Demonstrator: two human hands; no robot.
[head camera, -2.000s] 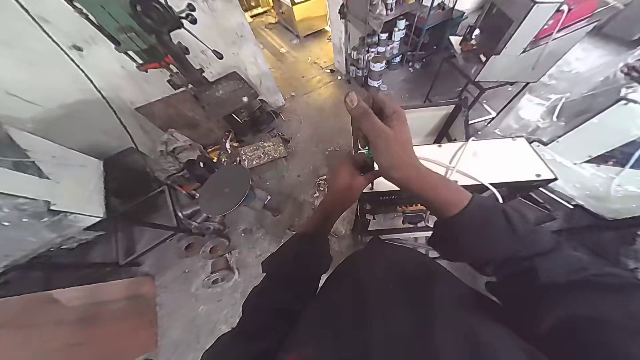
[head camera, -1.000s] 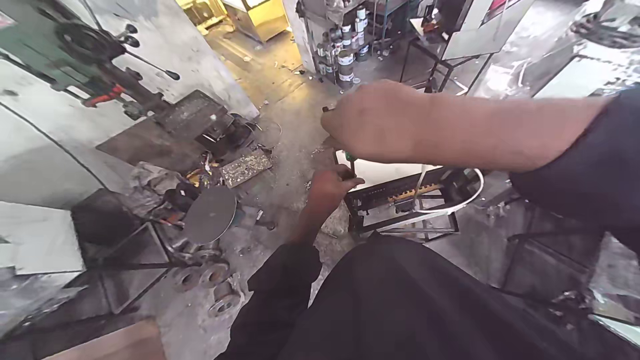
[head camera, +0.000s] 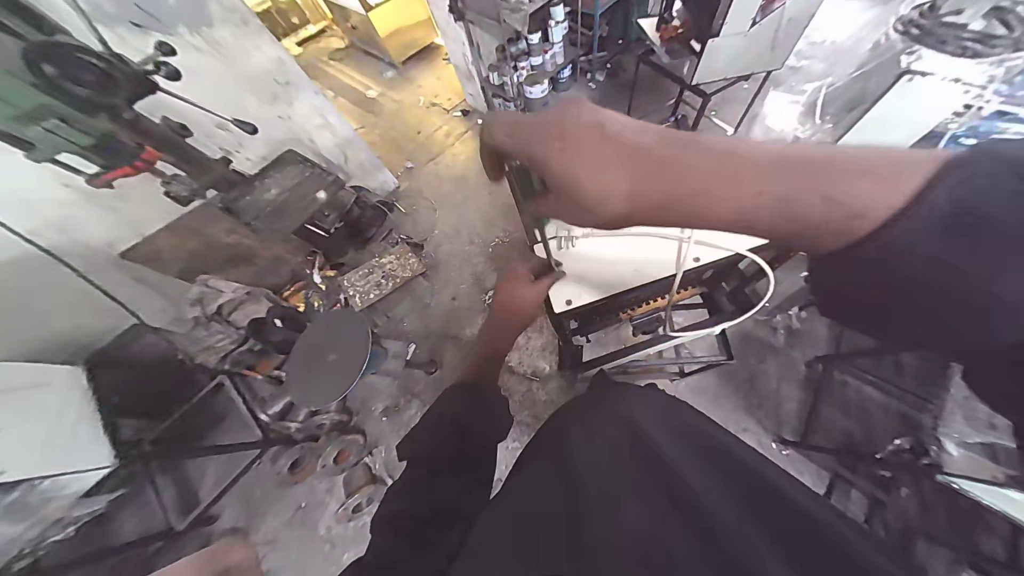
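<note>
My right hand (head camera: 572, 164) is closed, palm down, around the dark green handle of what looks like a screwdriver (head camera: 546, 234). Its thin shaft points down to the near left edge of a white panel (head camera: 616, 268) on a black metal frame. My left hand (head camera: 520, 298) is at that edge, thumb and fingers around the lower end of the shaft; whether they pinch a small part is hidden. A white cable (head camera: 740, 320) loops over the panel and down its near side. Below the panel, an orange-yellow strip (head camera: 660, 301) shows inside the frame.
A green drill press (head camera: 104, 104) stands at the left, near a round dark disc (head camera: 328, 360) and a speckled board (head camera: 384, 276). Metal rings (head camera: 342, 454) lie on the floor. Cans (head camera: 536, 84) fill a rack behind. Part of another person (head camera: 216, 558) shows at bottom left.
My right hand has turned from thumb-up to palm-down over the tool, its forearm now stretching across from the right. My left hand remains low by the panel's edge. The view has shifted.
</note>
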